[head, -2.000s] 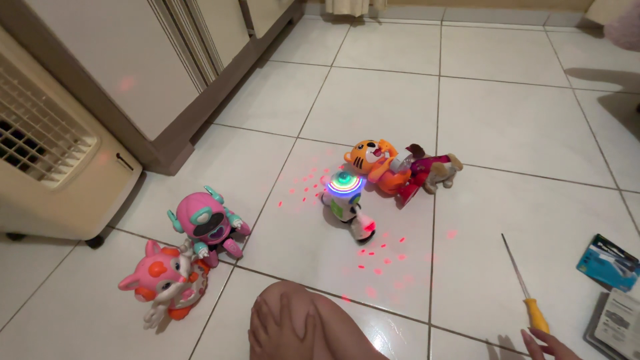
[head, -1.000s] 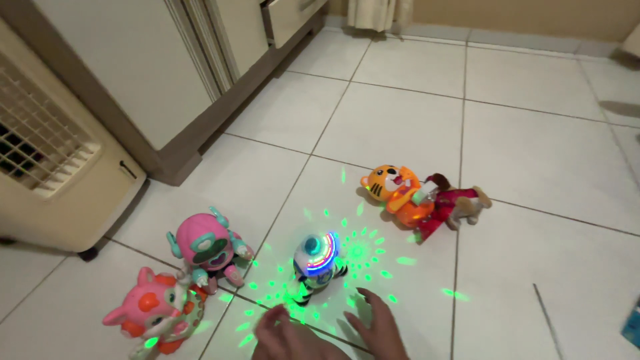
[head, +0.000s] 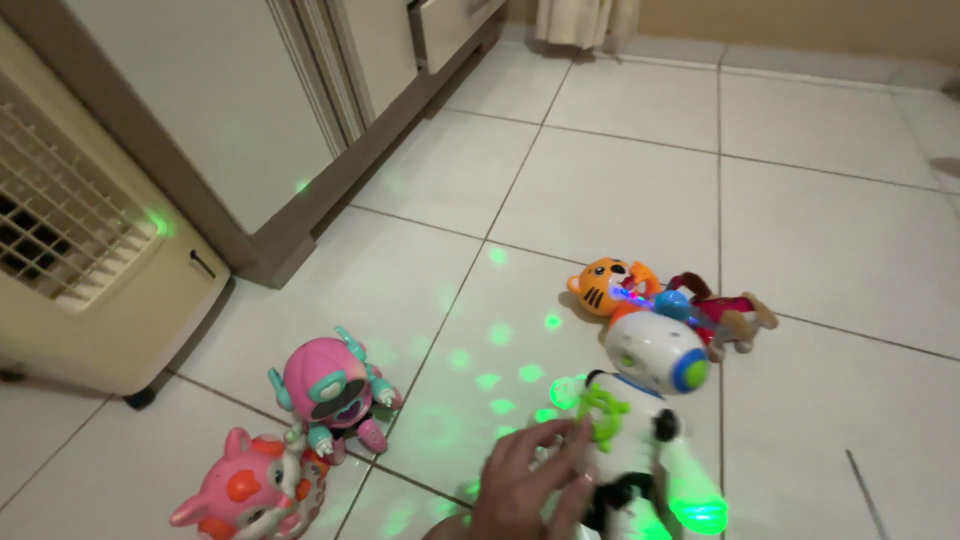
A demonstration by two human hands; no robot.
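Note:
A white toy robot [head: 630,420] with black joints, a blue-and-green face part, a green gear-like part on its body and glowing green lights is tilted at lower right. My left hand [head: 532,480] has its fingers on the toy's side, by the green part. My right hand is not visible. Just behind the robot lies an orange toy tiger [head: 600,289], and beside it a brown plush toy [head: 735,322] in dark red. At lower left, a pink toy robot [head: 330,382] with teal parts is next to a pink toy fox [head: 247,480] with orange patches.
A beige slatted appliance [head: 150,300] on casters stands at left, beside a cabinet [head: 292,255] with a drawer front. A curtain [head: 574,22] hangs at the back. The thin shaft of a tool [head: 866,491] lies on the tiled floor at lower right.
My left hand is now on the toy robot, which stood between both hands a second ago. The robot has come up and to the right, tilted. My right hand has left view.

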